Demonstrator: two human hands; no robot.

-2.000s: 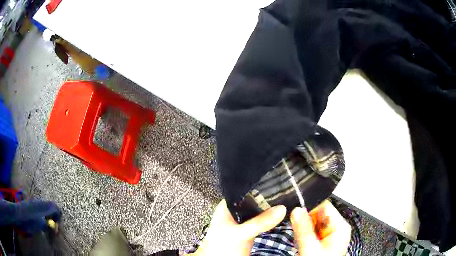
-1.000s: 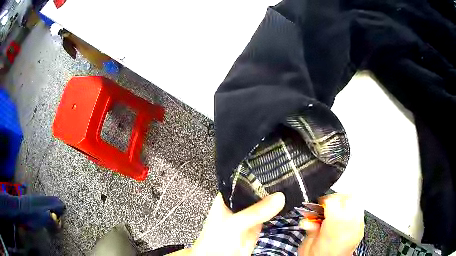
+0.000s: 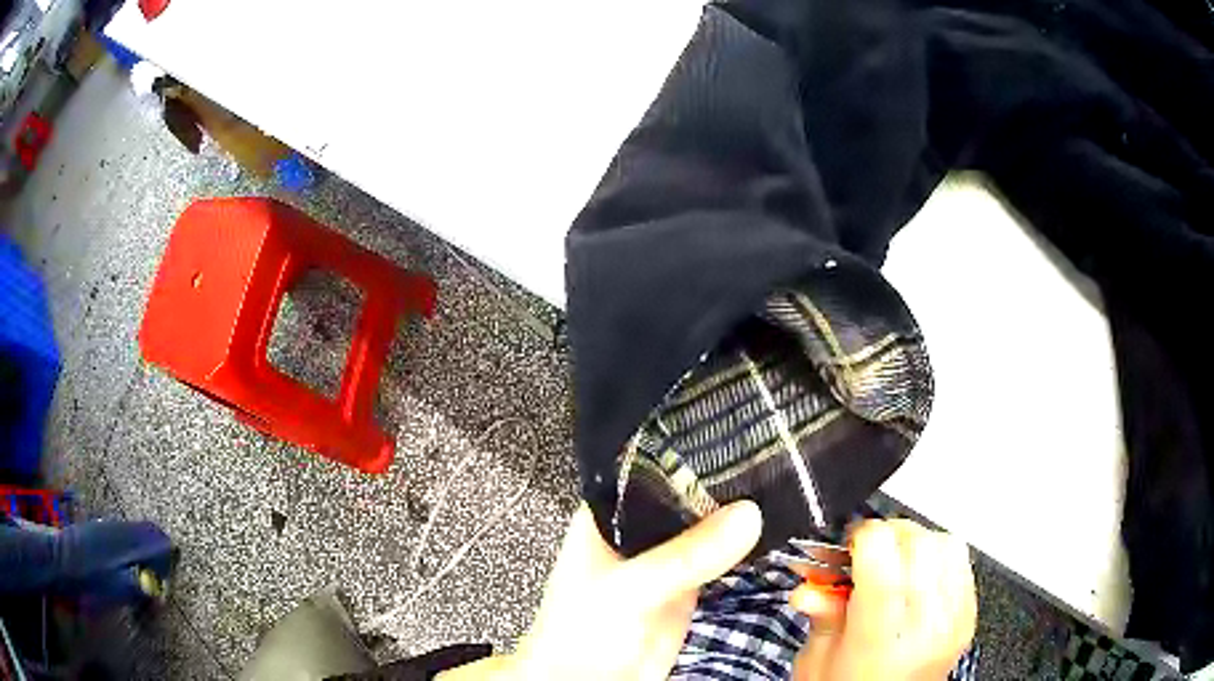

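A black sleeve (image 3: pixel 706 226) of a black garment hangs over the table edge with its round opening towards me. Plaid lining (image 3: pixel 746 406) with cream and yellowish lines shows inside. My left hand (image 3: pixel 632 599) grips the lower left rim of the opening, thumb inside on the lining and fingers hidden behind the cloth. My right hand (image 3: pixel 899 605) holds small orange-handled thread snips (image 3: pixel 819 561), with the metal blades pointing left just below the lower rim. The handle is mostly hidden in the hand.
The rest of the black garment (image 3: pixel 1065 146) lies on the white table (image 3: pixel 439 120) to the right. A red stool (image 3: pixel 213 299) stands on the speckled floor at left. Navy-white checked cloth (image 3: pixel 746 632) is below my hands. A person's blue-clothed limb (image 3: pixel 80 559) shows at lower left.
Since two seconds ago, my right hand has moved right and slightly down, away from the rim, and the snips' blades now show. The sleeve opening has widened. My left hand keeps its grip.
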